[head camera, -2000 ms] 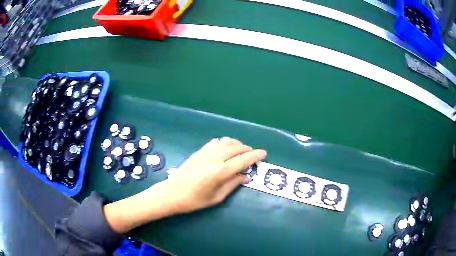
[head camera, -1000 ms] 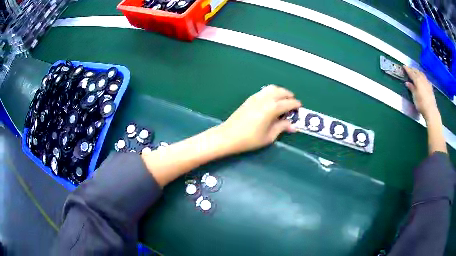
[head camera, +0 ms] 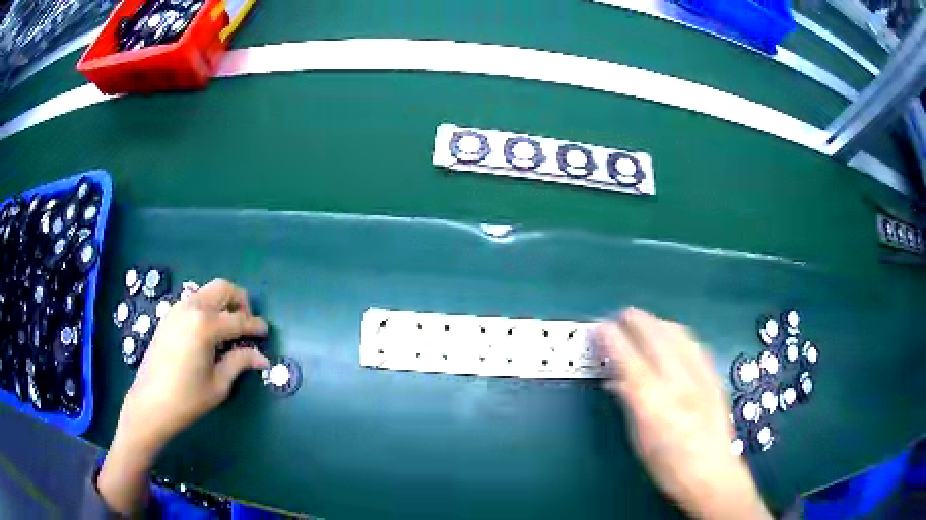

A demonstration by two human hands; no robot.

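A bare fixture strip, pale with small dark holes, lies flat on the bench in front of me. My right hand, blurred, has its fingers over the strip's right end. My left hand is left of the strip, with a black part showing between thumb and fingers, partly hidden. A speaker unit lies just right of its fingertips. Loose speaker units lie in a pile partly behind my left hand and in another pile right of my right hand.
A loaded strip with several discs lies on the line beyond the bench edge. The blue parts bin is at left, the red bin at far left. Another blue bin and loaded strip are at right, near a metal post.
The loaded strip was let go on the line. My left hand came back to the left pile. My right hand came back from the line, and a bare strip now lies on the bench.
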